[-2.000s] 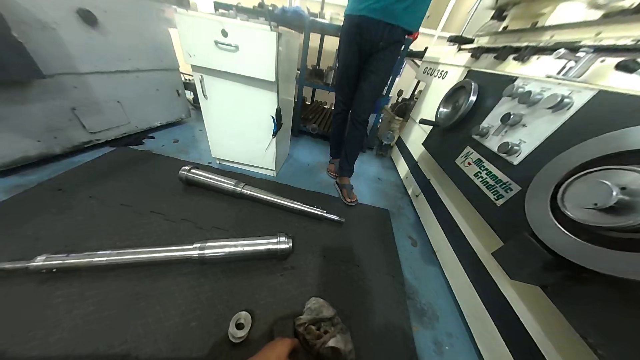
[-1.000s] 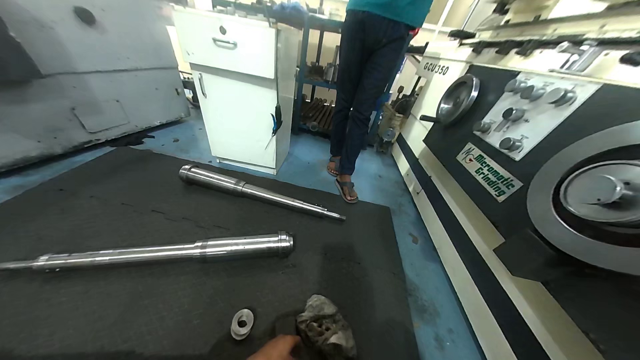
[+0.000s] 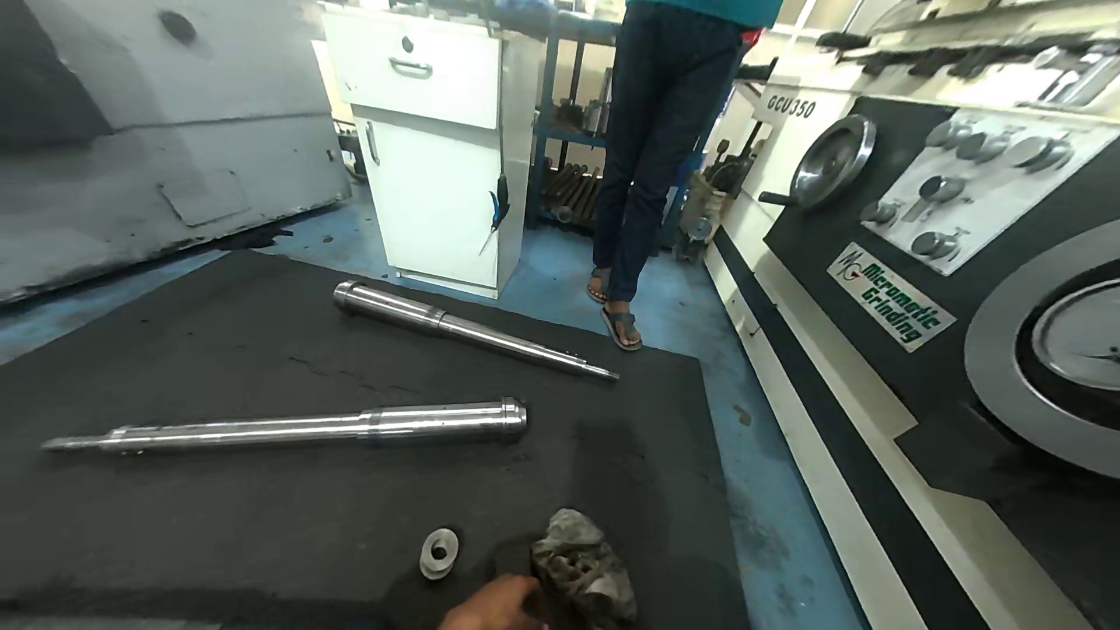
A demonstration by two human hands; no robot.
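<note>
At the bottom edge, one of my hands (image 3: 497,604) shows in part, beside the left side of a crumpled, stained grey cloth (image 3: 584,569). I cannot tell which hand it is or whether it holds anything; its fingers are partly hidden. A small metal ring with a flange (image 3: 438,554) lies on the black mat (image 3: 289,516), a little left of the hand. Beyond it, a stepped steel shaft (image 3: 297,430) lies across the mat. A second stepped steel shaft (image 3: 472,332) lies slanted farther back, its thick end to the left.
A grinding machine (image 3: 805,337) with handwheels stands along the right. At the back are a white cabinet (image 3: 437,192), a blue rack (image 3: 573,136) of metal parts and a standing person in sandals (image 3: 643,140). A large grey metal housing (image 3: 201,157) fills the left.
</note>
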